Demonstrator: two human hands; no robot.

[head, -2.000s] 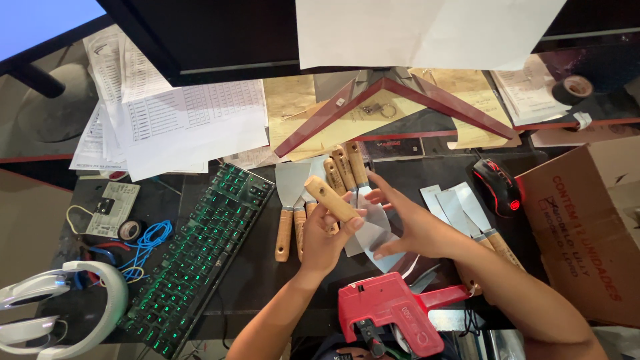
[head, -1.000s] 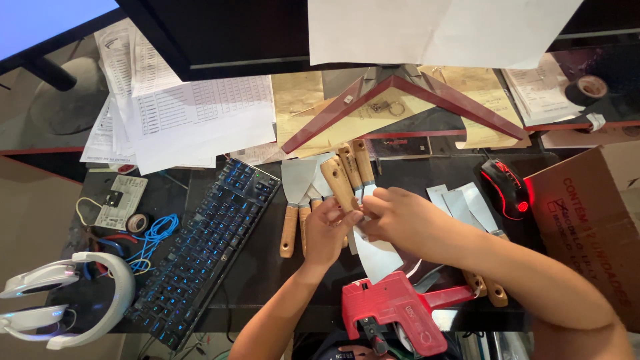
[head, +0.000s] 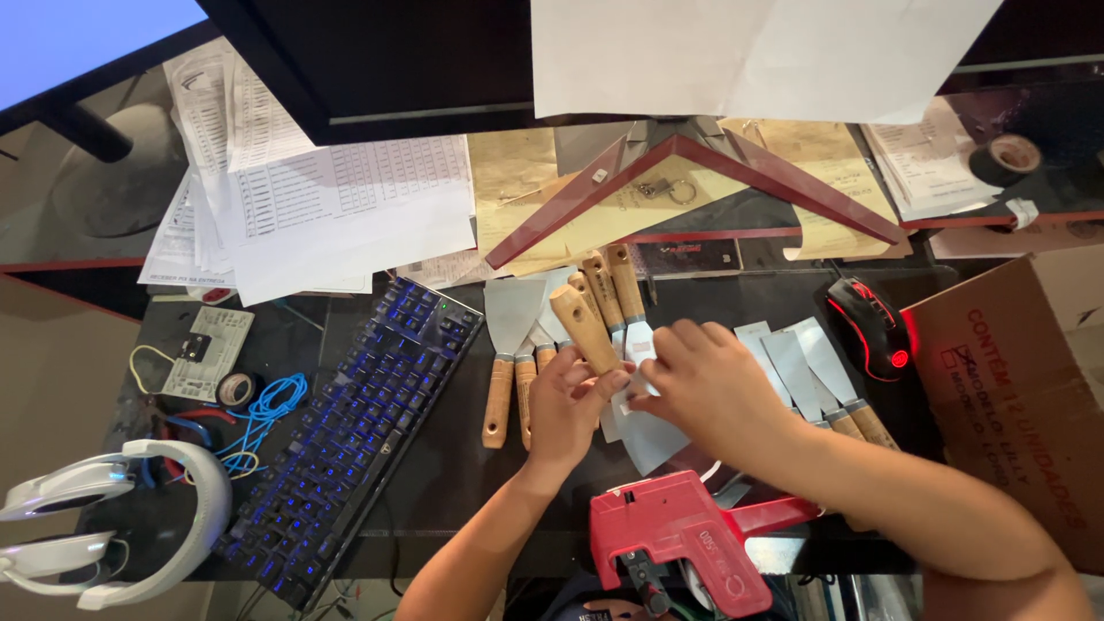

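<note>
My left hand (head: 565, 405) holds a putty knife by the lower end of its wooden handle (head: 584, 323), which points up and away; its metal blade (head: 655, 442) slants down to the right. My right hand (head: 711, 384) is at that blade near the handle, fingertips bent; whether it pinches anything is hidden. Beyond them several putty knives lie with wooden handles (head: 606, 297) pointing away. Left of my left hand lie more, blades away, such as a wide blade (head: 511, 315). Another group of metal blades (head: 793, 371) lies partly behind my right forearm. A red price label gun (head: 677, 548) lies nearest me.
A backlit keyboard (head: 354, 440) lies left, with a white headset (head: 185, 526), blue cable (head: 267, 410) and circuit board (head: 207, 354) past it. At the right are a mouse (head: 869, 328) and a cardboard box (head: 1018, 405). The monitor's red stand (head: 690, 151) and papers (head: 354, 207) are behind.
My right hand was apart from the held knife two seconds ago, fingers spread; it has since come in to the blade. My left hand still holds the handle. The keyboard's light went from green to blue.
</note>
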